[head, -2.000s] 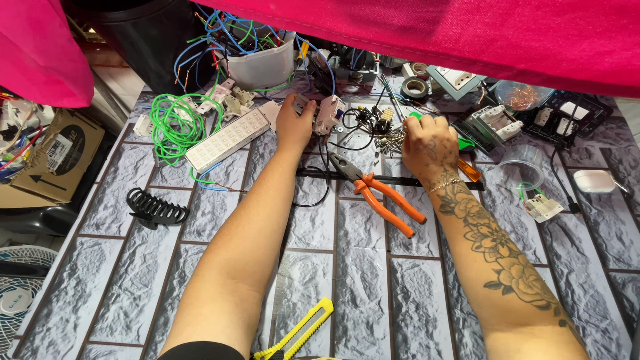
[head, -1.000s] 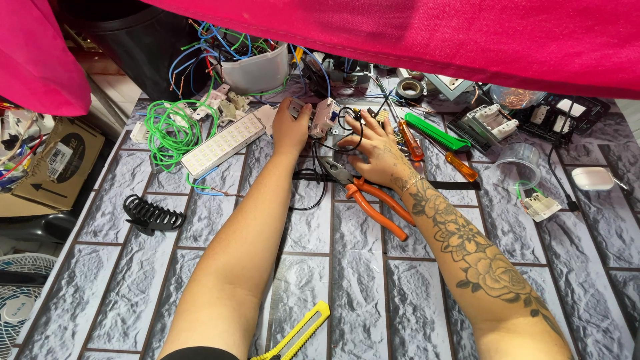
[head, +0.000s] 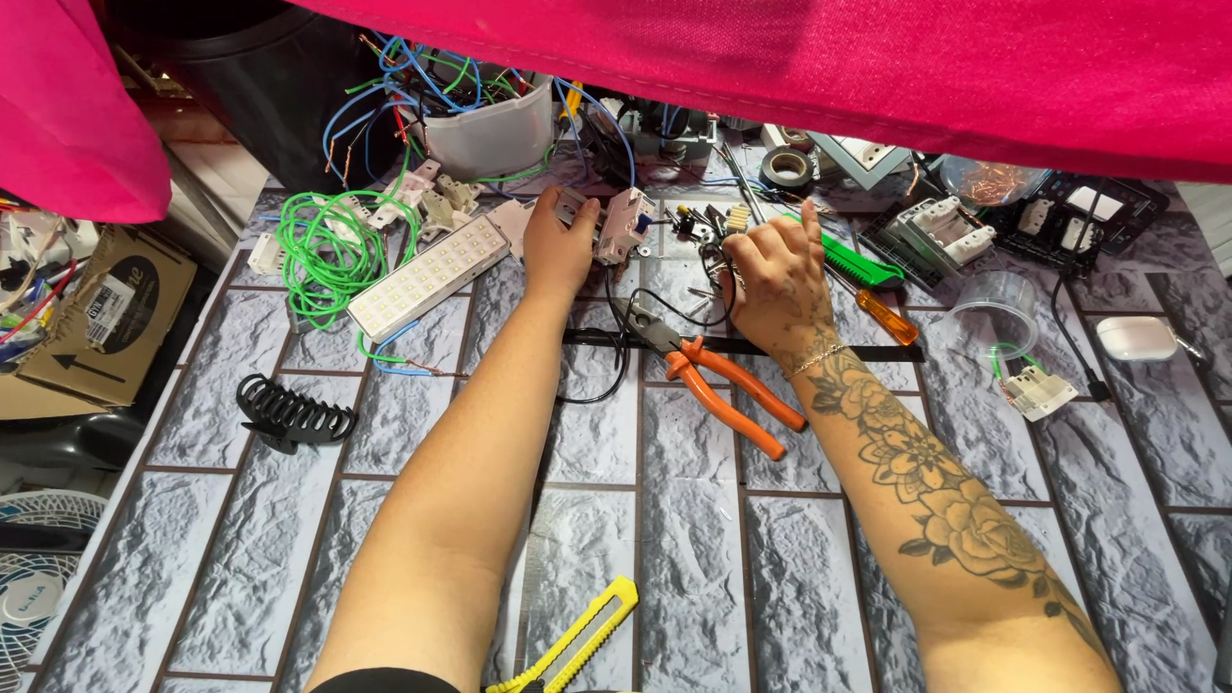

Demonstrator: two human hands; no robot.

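Observation:
My left hand (head: 561,239) has its thumb and fingers around a small grey-white part, beside a white circuit breaker (head: 626,225). Over a pile of screws and small fittings (head: 701,231), my right hand (head: 782,274) is bent, index finger raised; its fingertips touch or nearly touch a black cable (head: 674,318), and what they grip is hidden. Combination pliers with orange handles (head: 717,378) lie between my forearms, jaws towards the breaker. Right of my right hand are a green utility knife (head: 861,265) and an orange-handled screwdriver (head: 885,316).
An LED light panel (head: 428,274), coiled green wire (head: 337,255) and a black hair claw (head: 294,412) lie at left. A tub of wires (head: 491,140) stands behind. At right are a plastic cup (head: 996,313) and a white case (head: 1136,339). A yellow cutter (head: 573,645) lies in front.
My right hand has moved from the green utility knife to the black cable and small fittings. My left hand stays beside the circuit breaker.

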